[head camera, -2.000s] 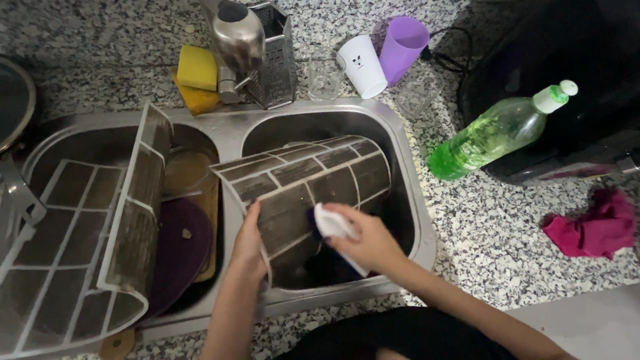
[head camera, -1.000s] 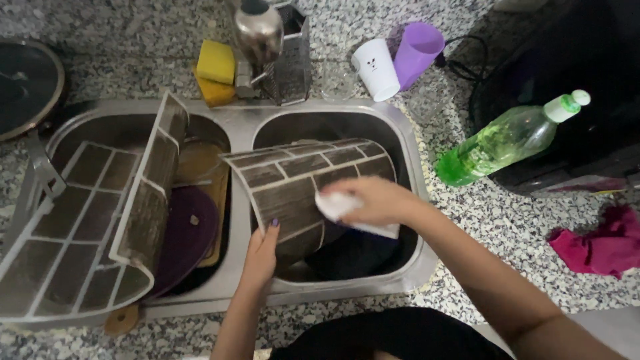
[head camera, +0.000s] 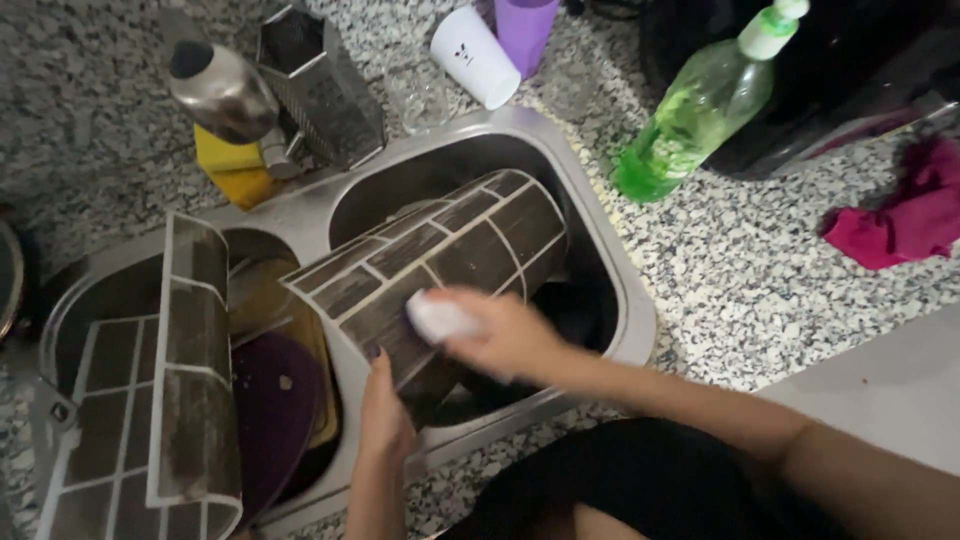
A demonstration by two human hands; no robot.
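A curved mesh filter panel with a pale plastic grid frame [head camera: 480, 240] lies over the right basin of the steel sink [head camera: 637, 322]. My left hand [head camera: 388, 412] holds its near left edge, thumb on top and fingers hidden beneath. My right hand [head camera: 502, 330], blurred, grips a white scrubbing brush or pad [head camera: 442, 316] against the mesh; the hand hides part of it. A second curled mesh filter panel [head camera: 193, 360] rests in and over the left basin, beside a purple plate [head camera: 277, 405] bearing a small crumb.
The faucet [head camera: 232, 97], a metal box grater [head camera: 322, 90] and a yellow cloth or sponge [head camera: 234, 169] stand behind the sink. A white cup [head camera: 476, 60], purple cup [head camera: 525, 34], clear glass [head camera: 418, 97], green-liquid bottle [head camera: 697, 112] and magenta cloth [head camera: 900, 210] lie around it.
The white scrubber in my right hand has moved across the mesh toward its near left part, close to my left hand. My left hand stays on the panel's edge. The view has shifted closer.
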